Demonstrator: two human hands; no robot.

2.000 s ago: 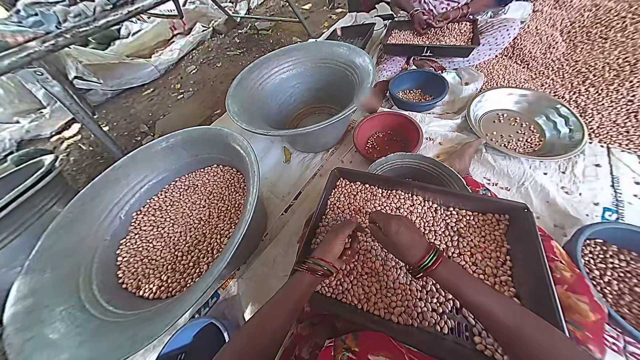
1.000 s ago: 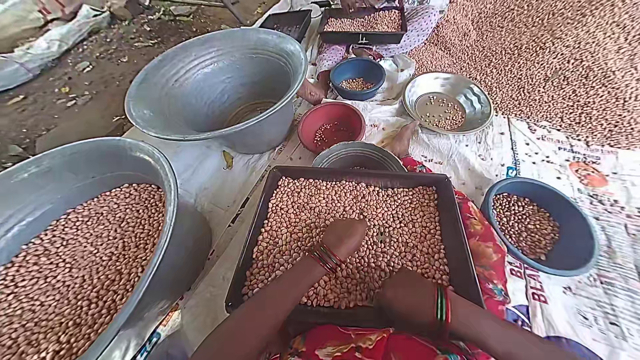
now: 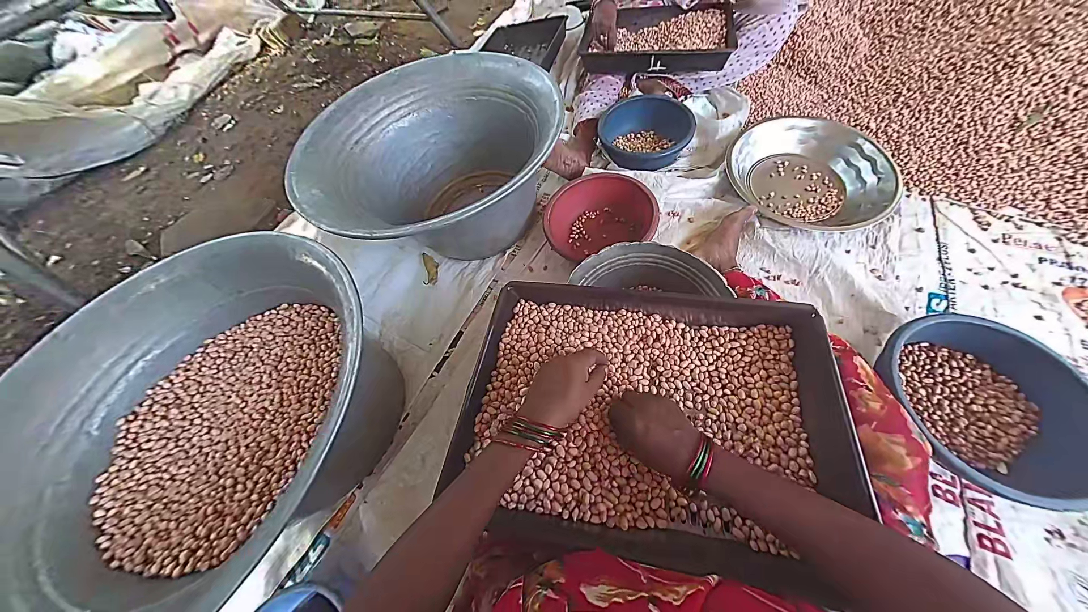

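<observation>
A dark rectangular tray (image 3: 820, 399), spread with pinkish-brown nuts or seeds (image 3: 722, 365), rests over my lap. My left hand (image 3: 565, 387), with bangles at the wrist, is over the left middle of the tray, its fingers curled toward the centre. My right hand (image 3: 654, 429) is just right of it and lower, its knuckles curled down at the nuts. The two hands are close but apart. The fingertips of both are largely hidden, so whether either holds a nut does not show.
Left stands a large metal tub (image 3: 340, 280) of nuts; behind it is a wide metal basin (image 3: 544, 110). Red (image 3: 646, 195), blue (image 3: 625, 110) and grey (image 3: 586, 270) bowls, a steel pan (image 3: 884, 174) and a blue basin (image 3: 1054, 357) surround the tray. A person's hand (image 3: 603, 24) touches another tray (image 3: 654, 61).
Compared with one second ago, my hands have come closer together over the middle of the tray; my right hand has moved up from the near edge. The view has shifted.
</observation>
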